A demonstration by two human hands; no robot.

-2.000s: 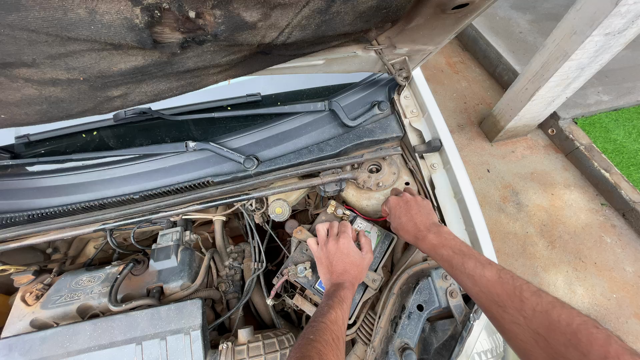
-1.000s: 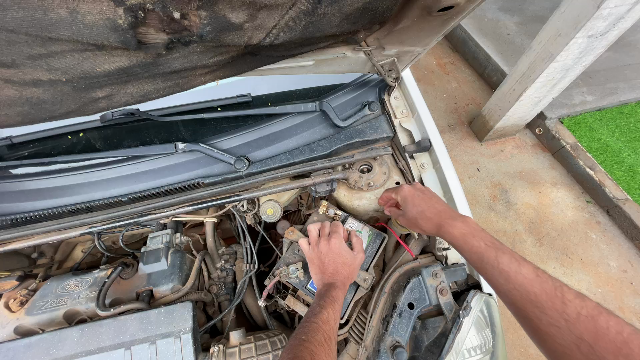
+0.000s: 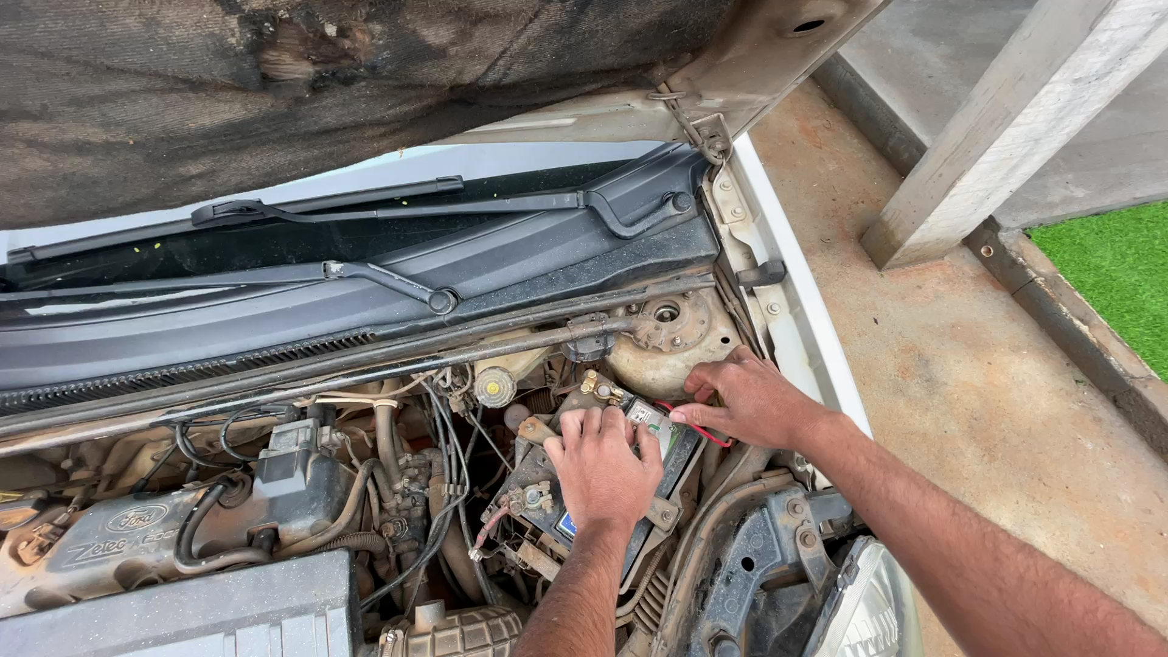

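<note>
A car battery (image 3: 680, 461) sits at the right of the open engine bay. My left hand (image 3: 605, 464) rests palm down over its top, fingers bent; whether it grips anything beneath is hidden. Near the battery's far right edge, my right hand (image 3: 748, 397) has thumb and fingers at a thin red wire (image 3: 707, 435), which loops over that edge; a firm grip on it cannot be made out. Between my hands lies a small labelled module (image 3: 646, 415) on the battery top. One brass terminal clamp (image 3: 602, 388) shows beyond my left hand, another terminal (image 3: 533, 497) to its left.
The raised hood (image 3: 365, 82) hangs above the windshield wipers (image 3: 383, 278). A Ford engine cover (image 3: 137, 538) lies left, with hoses and cables beside the battery. The headlight (image 3: 871, 607) is at lower right. A post (image 3: 1013, 137) stands beyond the fender.
My right hand has come down from above the strut tower to the battery's edge, by the red wire. My left hand has stayed over the battery.
</note>
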